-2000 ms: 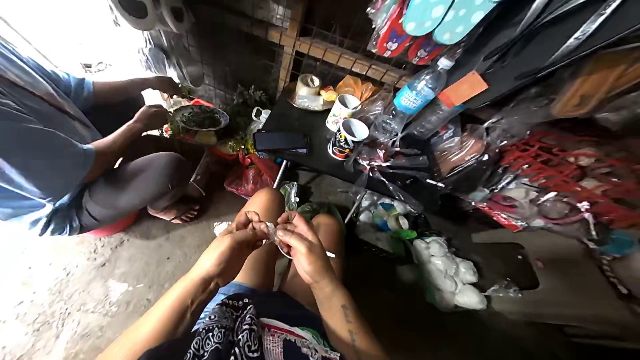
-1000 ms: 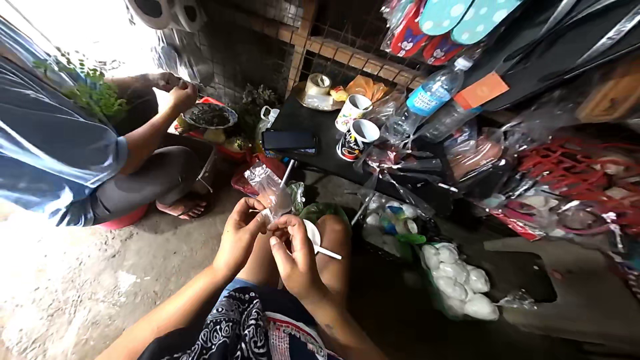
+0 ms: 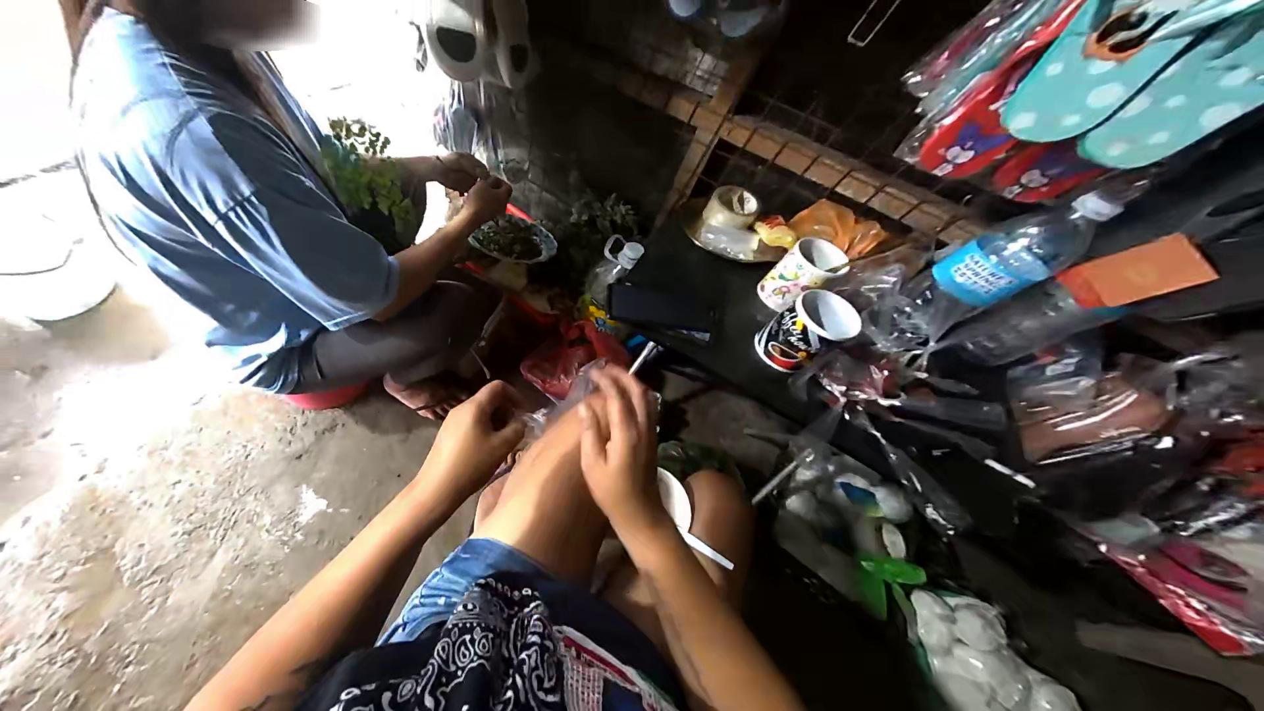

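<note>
My left hand (image 3: 479, 434) is beside my knee with its fingers curled; a clear plastic bag (image 3: 573, 390) lies close to it, and whether the fingers grip it cannot be told. My right hand (image 3: 620, 444) rests over my thigh with its fingers extended, partly covering the bag. Below my right hand, a white bowl (image 3: 674, 499) sits between my legs, mostly hidden by my hand and forearm. A white plastic handle (image 3: 707, 549) sticks out at the bowl's side.
A black table (image 3: 726, 286) bears a phone (image 3: 660, 308), two paper cups (image 3: 808, 331) and a water bottle (image 3: 1017, 252). At left a person (image 3: 247, 197) sits by a plate of leaves (image 3: 513, 239). Bags of white bundles (image 3: 978, 652) stand low at right.
My hands were together in front of me and have moved apart. The clear bag was upright above my fingers and is now lower, behind my right hand.
</note>
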